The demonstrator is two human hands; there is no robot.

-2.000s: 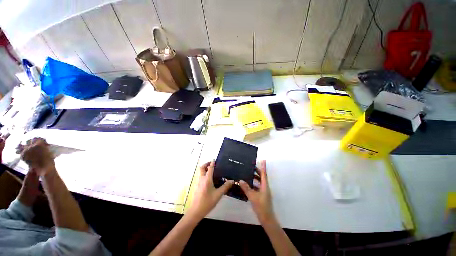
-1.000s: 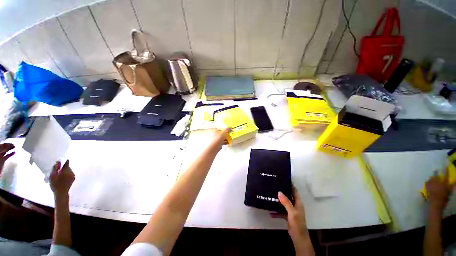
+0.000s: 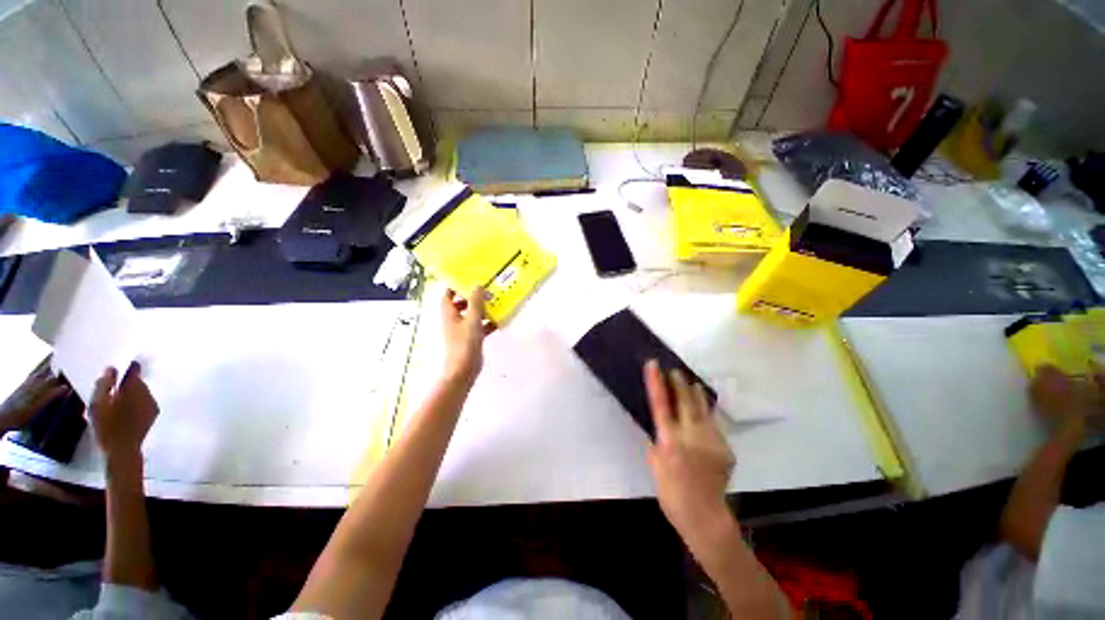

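My left hand [image 3: 465, 333] grips the lower edge of a flat yellow carton [image 3: 480, 257] with a black band and a white flap at its upper left. The carton is tilted over the back of the white work area. My right hand [image 3: 688, 442] lies on a black inner box [image 3: 630, 363], which sits slanted on the white table; the fingers cover its lower right part. An open yellow carton [image 3: 809, 273] with a raised white flap stands to the right.
A smartphone [image 3: 606, 242] and a yellow carton stack [image 3: 721, 218] lie at the back. A blue-grey book [image 3: 521, 160] is by the wall. A neighbour's hand holds a white sheet [image 3: 87, 317] at left. Another person's hand holds a yellow carton [image 3: 1057, 344] at right.
My left hand has lifted the yellow carton and drawn it left. The black box has turned aslant under my right hand. The view has shifted a little.
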